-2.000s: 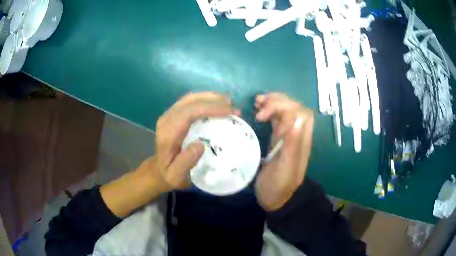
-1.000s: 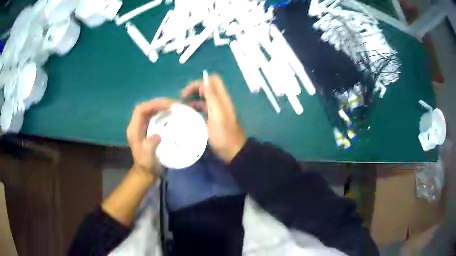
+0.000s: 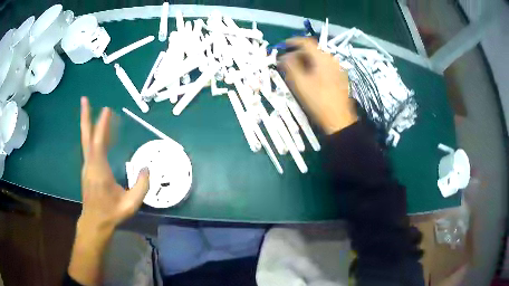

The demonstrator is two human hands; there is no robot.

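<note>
A round white housing (image 3: 162,174) lies on the green bench top, slotted face up, with a thin white stick antenna (image 3: 146,124) projecting up-left from its rim. My left hand (image 3: 106,173) is beside it with fingers spread; its thumb overlaps the housing's left part. My right hand (image 3: 312,81) is blurred over the blue ends (image 3: 279,48) of the black cord bundle, fingers bent; whether it grips one is hidden. The hand and dark sleeve cover most of the bundle.
A large heap of white stick antennas (image 3: 223,67) lies centrally. White housings (image 3: 46,71) are piled at left. White pieces with dark wires (image 3: 390,98) lie right of my right hand. A housing with a stick (image 3: 453,172) is at the right bench edge. A pale rail (image 3: 251,14) runs behind.
The housing, earlier held between both hands, now lies on the bench. My left hand has opened. My right hand has moved away to the cord bundle's blue ends. The camera view has shifted.
</note>
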